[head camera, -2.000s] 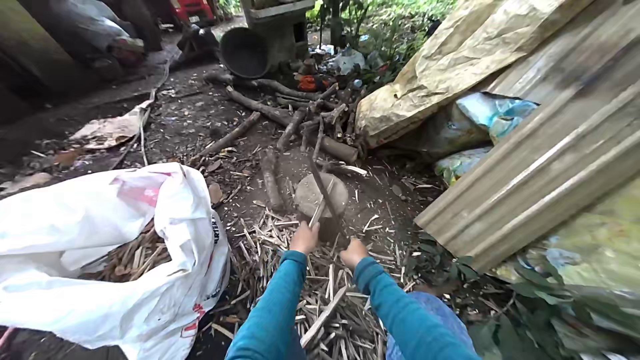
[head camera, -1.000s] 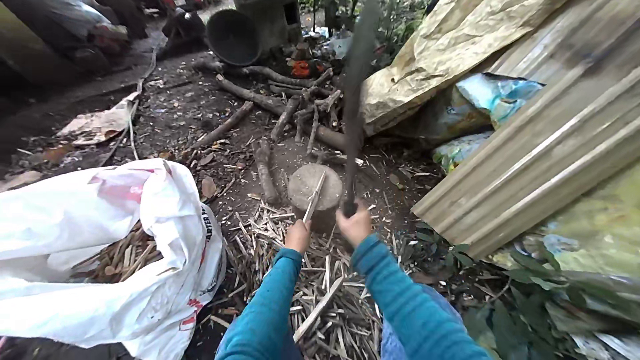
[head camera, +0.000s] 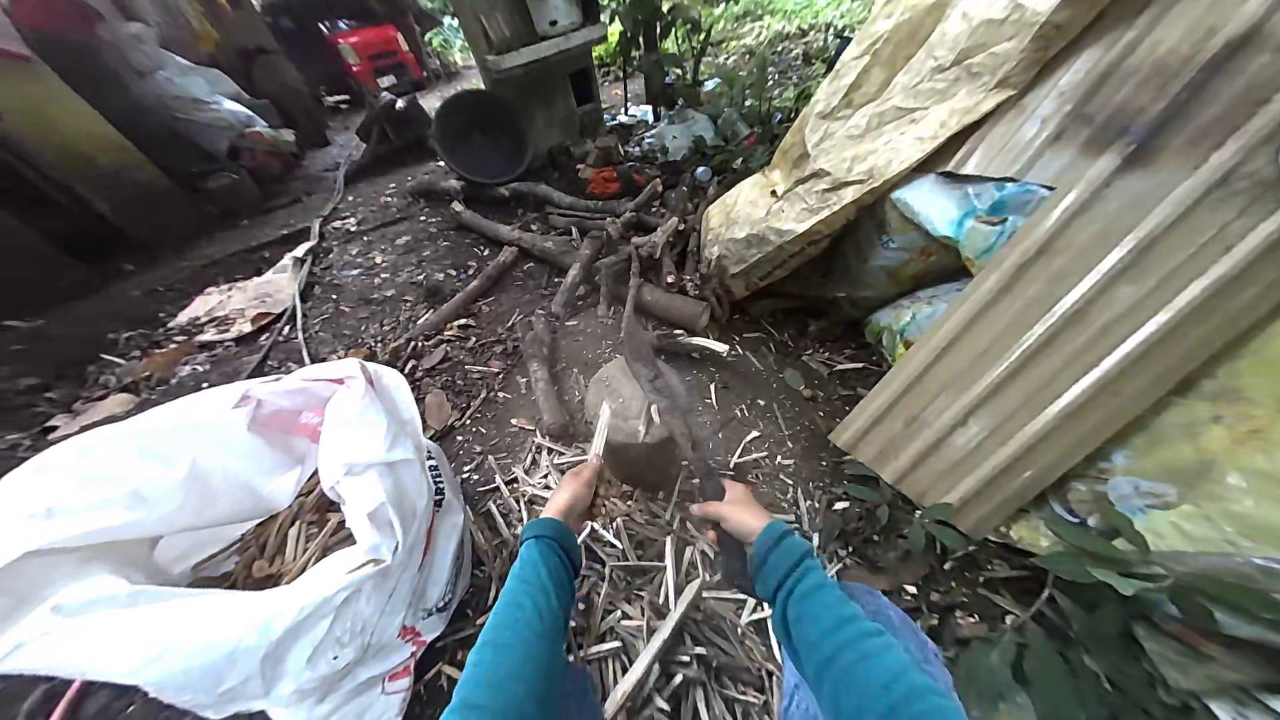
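A short wood stick points up out of my left hand, which is shut on its lower end. In my right hand is the handle of a long dark machete, its blade slightly blurred and angled forward across a round chopping block. Small pieces of wood are near the blade, at the block's top and far edge. Split wood sticks lie in a heap on the ground below my hands, with one larger split piece on top.
To the left stands an open white woven sack holding wood pieces. Branches lie beyond the block, near a black tub. Corrugated sheets and a tan tarp lean on the right.
The machete was raised upright one second ago and is now lowered over the block. The stick in my left hand looks shorter than before. The view has tilted up a little.
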